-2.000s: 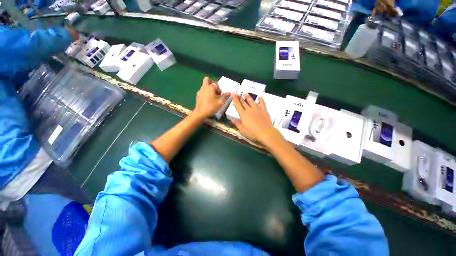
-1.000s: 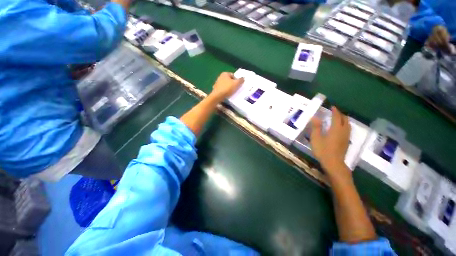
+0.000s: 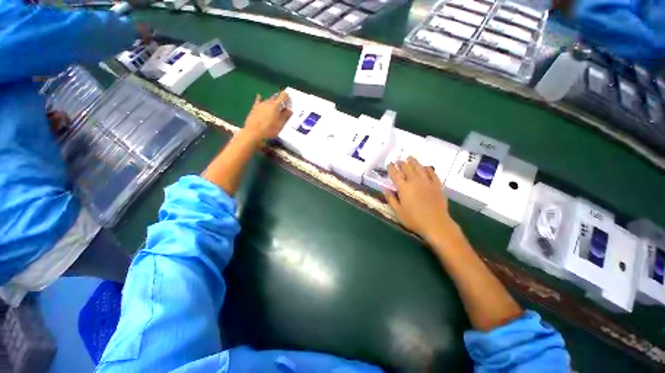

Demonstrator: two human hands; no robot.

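A row of white retail boxes (image 3: 357, 146) with purple phone pictures lies on the green conveyor belt (image 3: 292, 62) along its near rail. My left hand (image 3: 268, 116) rests against the left end of the row, at the box (image 3: 306, 122) there. My right hand (image 3: 419, 191) lies over an open box in the middle of the row, fingers on its top; its contents are mostly hidden. Whether either hand grips anything is unclear. To the right, an open box shows a white coiled cable (image 3: 548, 220). A white insert (image 3: 512, 186) has a dark round hole.
One box (image 3: 372, 71) stands apart across the belt; several lie at upper left (image 3: 182, 67). Clear blister trays (image 3: 135, 146) are at left beside a person's blue sleeve. Phone trays (image 3: 477, 36) and a whitish bottle (image 3: 561, 76) are beyond the belt. A blue stool (image 3: 102, 317) is lower left.
My left hand stays at the row's left end, where the boxes are now pressed together. My right hand moved from the row's left part to an open box farther right. The camera view shifted.
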